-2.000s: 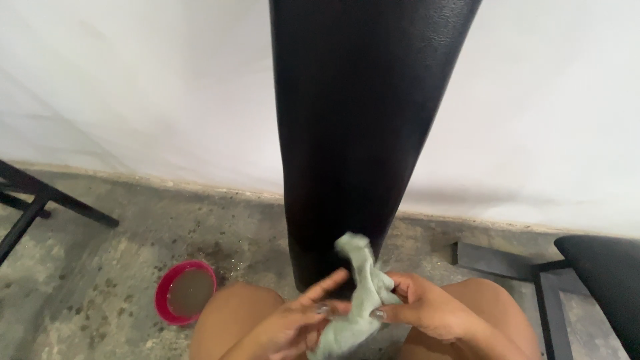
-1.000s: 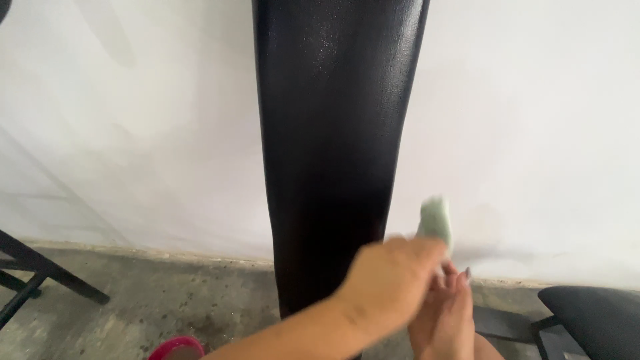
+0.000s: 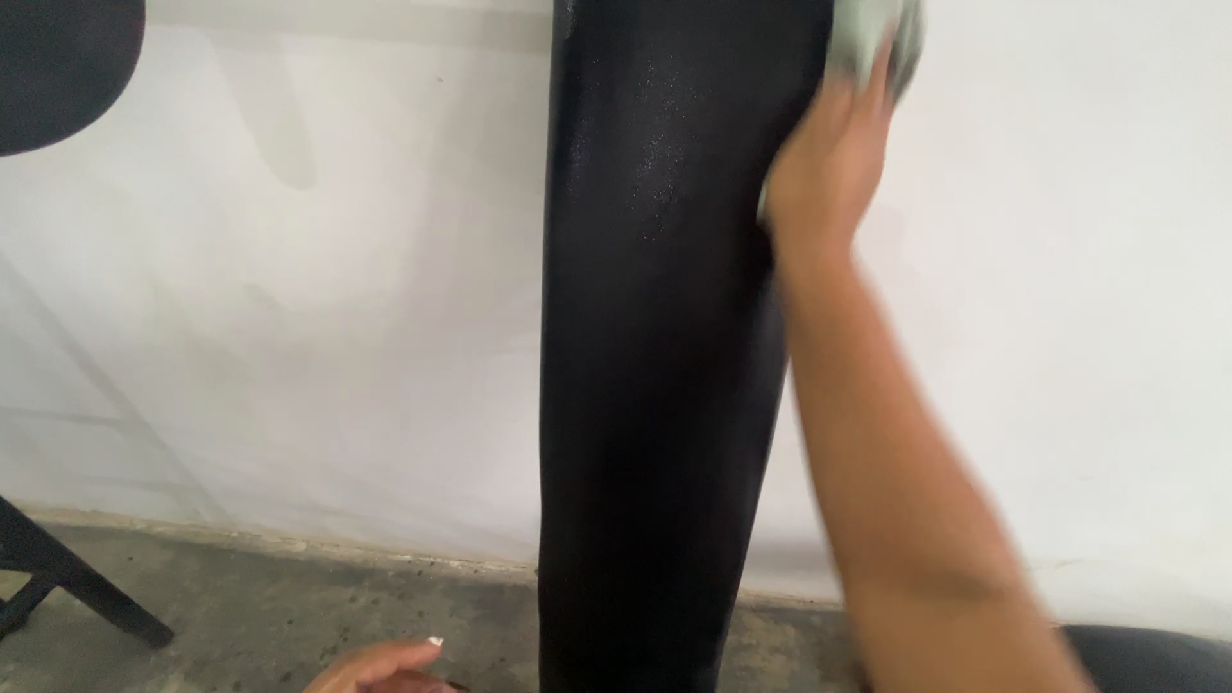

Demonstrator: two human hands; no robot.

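A long black padded bench board with a smooth, shiny cover stands upright down the middle of the view, tiny droplets glinting on its upper part. My right hand, somewhat blurred, is raised to the board's upper right edge and holds a pale green cloth against it. Part of the cloth runs out of the top of the view. At the bottom edge, left of the board, only the fingers of my left hand show; nothing is seen in them, and the rest of that hand is cut off.
Behind the board is a white wall with smudges, meeting a stained concrete floor. A black metal frame leg stands at the lower left. A rounded black pad fills the top left corner, and a black padded seat shows at lower right.
Both hands were together at the cloth; now the right hand alone has it, up at the board's right edge, and the left is low at the left. The view has tilted up, losing the pink bowl.
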